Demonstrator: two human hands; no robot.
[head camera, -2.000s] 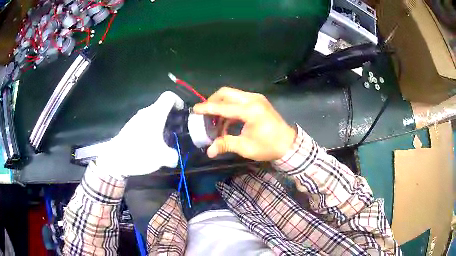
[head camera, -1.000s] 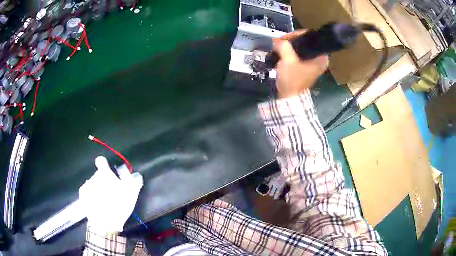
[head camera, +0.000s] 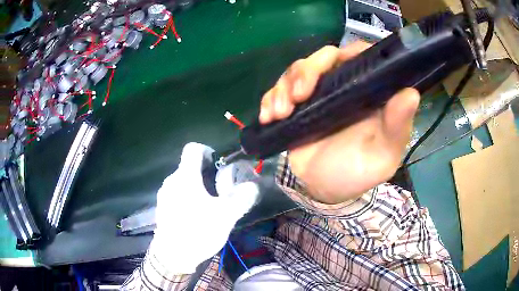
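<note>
My left hand (head camera: 193, 207), in a white glove, holds the end of a housing bar (head camera: 138, 221) and a round motor (head camera: 243, 172) at its end. My bare right hand (head camera: 336, 142) is wrapped around a thick black electric screwdriver (head camera: 364, 85). Its thin bit points down-left and its tip is at the motor's edge beside my left thumb. Red leads with a white connector plug (head camera: 229, 115) stick out behind the screwdriver nose. Blue wires (head camera: 238, 256) hang below my left hand. The black bar end is mostly hidden by the glove.
A heap of grey motors with red wires (head camera: 74, 74) lies at the far left. Another bar (head camera: 71, 173) lies on the green mat (head camera: 188, 74), with more bars (head camera: 18, 207) at the left edge. A screw feeder (head camera: 373, 20) stands at the back right, cardboard (head camera: 489, 199) at the right.
My right hand has brought the screwdriver from the feeder to the motor in my left hand. Earlier, my right hand was on the motor without the screwdriver. The view has shifted.
</note>
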